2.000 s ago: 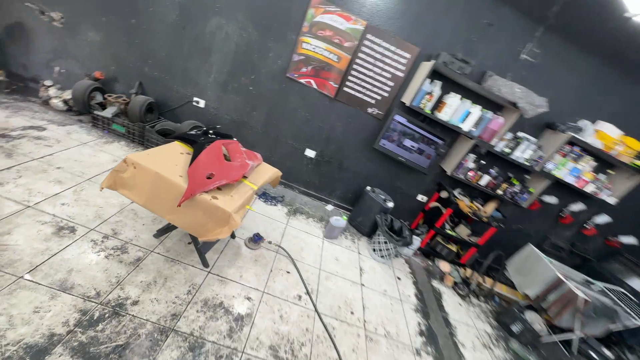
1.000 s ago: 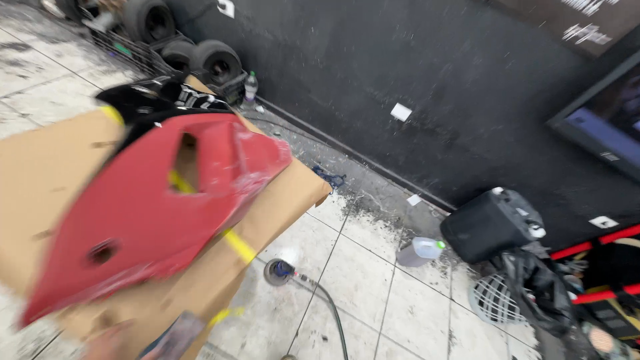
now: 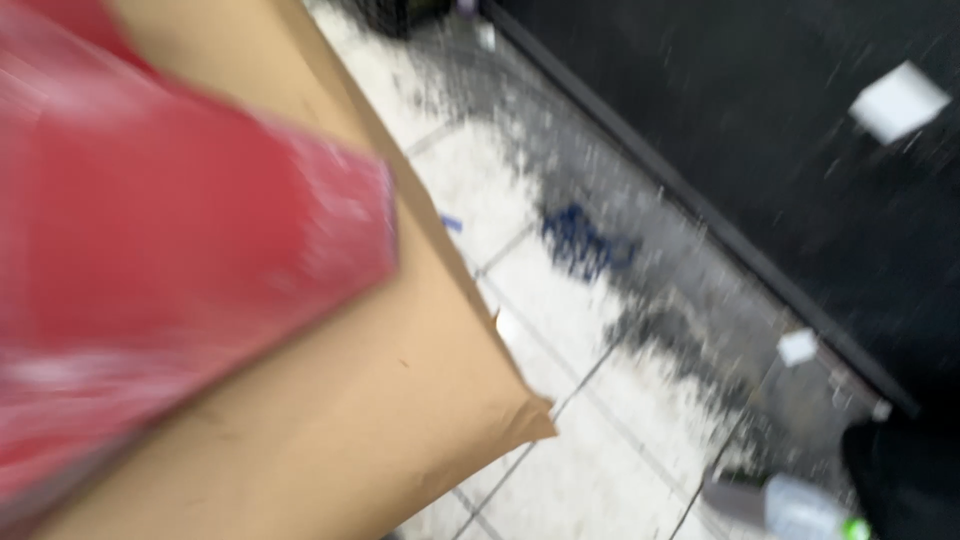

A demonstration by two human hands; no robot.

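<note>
Neither my left hand nor my right hand shows at this moment. A red painted panel (image 3: 172,232), with whitish scuffed patches near its tip and lower edge, fills the left of the head view and is blurred. It lies on brown paper (image 3: 322,390) that covers a work surface. The panel's tip points right, short of the paper's edge. One corner of the paper sticks out, creased, above the tiled floor.
Beyond the paper lies a stained white tile floor (image 3: 600,465). A dark blue bundle (image 3: 585,244) rests near the black wall (image 3: 750,135). At the lower right are a translucent container with a green cap (image 3: 806,506) and a black object (image 3: 900,465).
The view has moved in close on the panel's tip. A hand with a greyish object, seen at the bottom edge one second ago, is out of view.
</note>
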